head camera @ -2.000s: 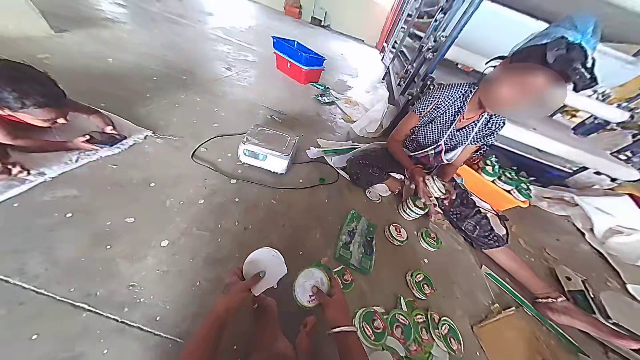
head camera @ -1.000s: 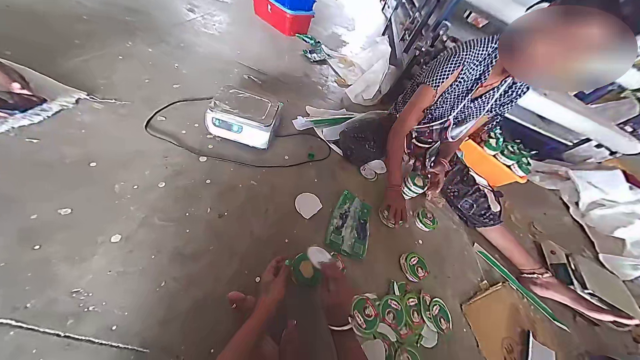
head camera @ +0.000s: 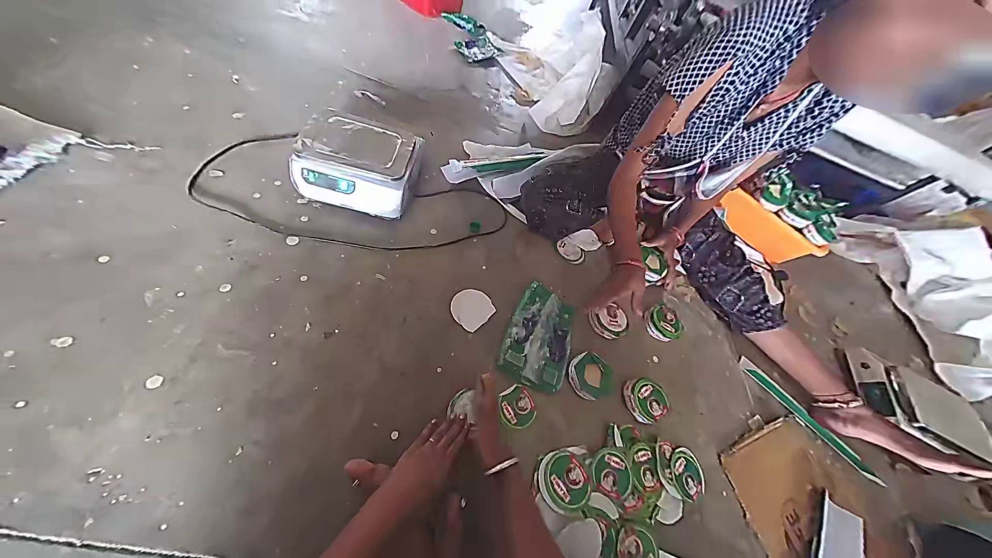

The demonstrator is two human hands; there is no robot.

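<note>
My left hand [head camera: 435, 449] lies with its fingertips at a pale round disc [head camera: 462, 404], partly covered. My right hand [head camera: 487, 418] stands on edge against the disc's right side, with a bangle at the wrist. Whether either hand grips the disc is hard to see. Just right of my hands is a green and white round lid [head camera: 518, 406]. A heap of similar round pieces [head camera: 564, 480] lies further right and nearer. Ahead are a white paper disc with a tab [head camera: 472, 310] and a green plastic packet [head camera: 536, 341].
A white digital scale [head camera: 353, 167] with a looped black cable [head camera: 364, 246] sits ahead left. At right another person [head camera: 721, 116] sits and reaches toward stacked discs [head camera: 608, 319]. An orange crate [head camera: 767, 229], a cardboard piece [head camera: 775, 480] and a green strip [head camera: 814, 422] lie right.
My hands were holding up round pieces apart from each other two seconds ago; now they are together, low over a disc. The tabbed white disc lies on the floor ahead. The view has moved closer.
</note>
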